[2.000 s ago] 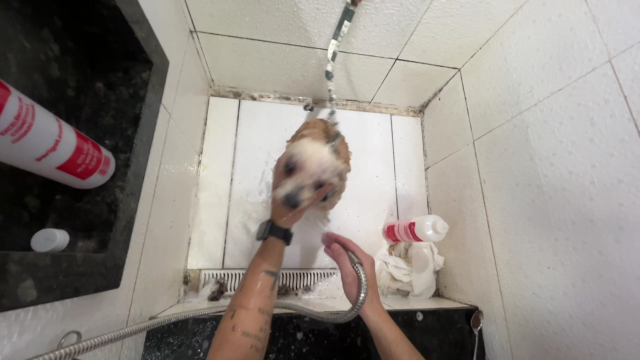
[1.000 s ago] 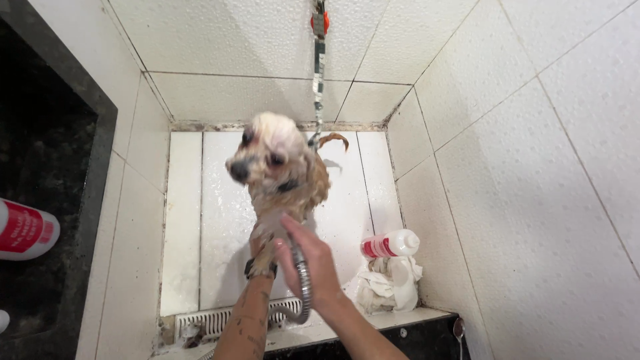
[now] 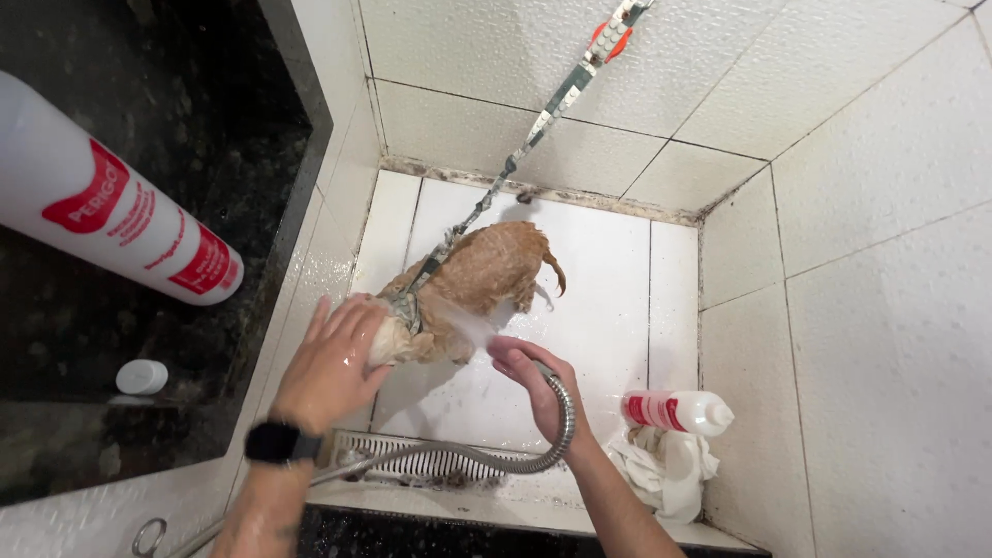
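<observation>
A wet, tan dog (image 3: 496,260) stands on the white tub floor, its head at the left and its tail at the right. A patterned leash (image 3: 559,105) runs from its neck up past the far wall. My left hand (image 3: 337,360), with a dark watch on the wrist, lies spread against the dog's pale head and hides much of it. In my right hand (image 3: 539,380) is the end of a flexible metal shower hose (image 3: 566,422); water sprays from it onto the dog's neck and shoulder.
At the right lie a white and red bottle (image 3: 674,411) and crumpled white cloths (image 3: 666,473). A slotted drain grate (image 3: 426,459) with hair on it runs along the near edge. A large bottle (image 3: 116,194) and a white cap (image 3: 142,377) are on the dark stone shelf at left.
The dog has turned from facing me, front raised, to standing sideways with its head at the left. My left hand has moved up from its front to its head. The view has shifted.
</observation>
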